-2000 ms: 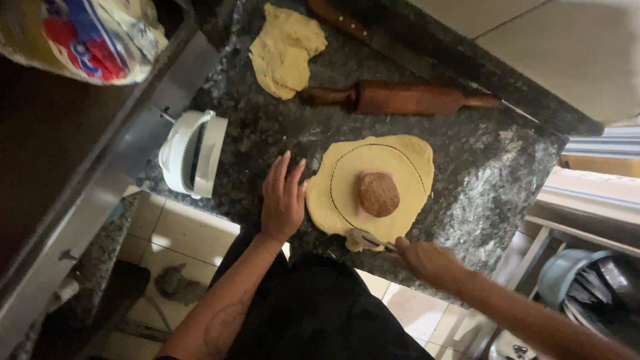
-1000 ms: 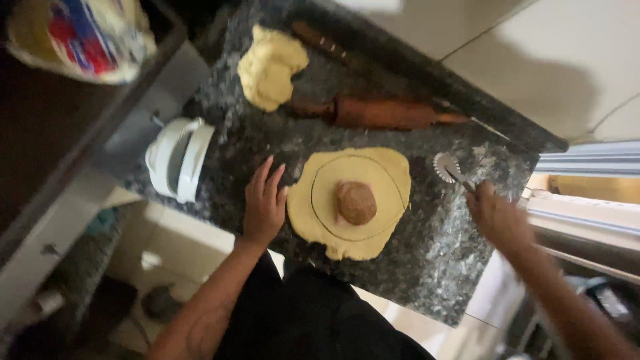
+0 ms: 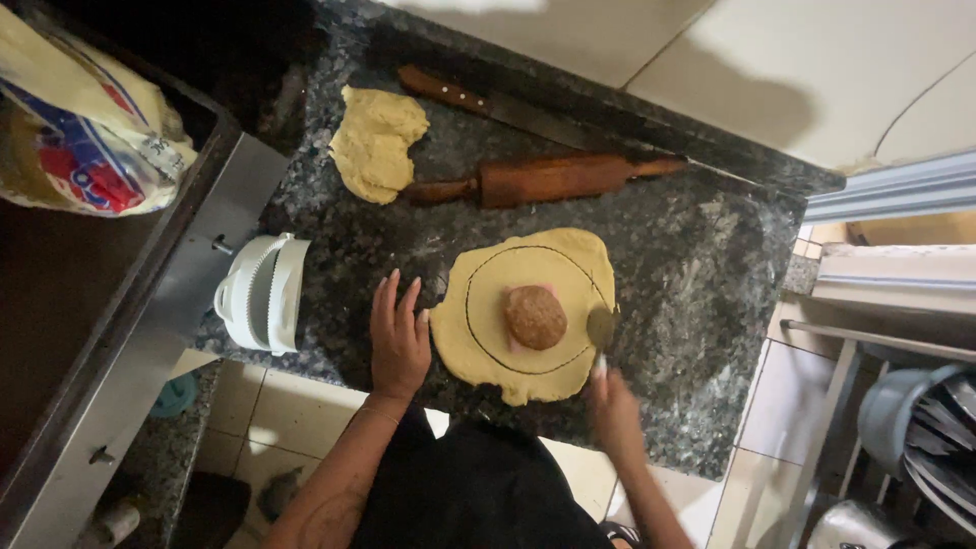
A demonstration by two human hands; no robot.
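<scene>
A rolled sheet of yellow dough (image 3: 488,351) lies on the dark granite countertop (image 3: 671,252), with a perforated ring cut into it. Inside the ring, a round brown patty (image 3: 536,317) sits on something thin and pink. My left hand (image 3: 400,343) rests palm down on the counter, fingers spread, fingertips by the dough's left edge. Gripped by its handle in my right hand (image 3: 616,415) is a pastry wheel (image 3: 601,328), somewhat blurred, over the right side of the dough at the ring. A white plastic dough press (image 3: 263,297) stands left of my left hand.
Behind the dough lie a wooden rolling pin (image 3: 553,181), a wood-handled knife (image 3: 450,90) and a lump of dough (image 3: 379,142). A printed plastic bag (image 3: 91,130) is at the upper left. A dish rack (image 3: 831,427) with a bluish bowl (image 3: 884,419) stands at the lower right.
The pastry wheel was at the dough's lower edge, then off to its right in my right hand, and is now back over the dough's right side. My left hand stays beside the dough.
</scene>
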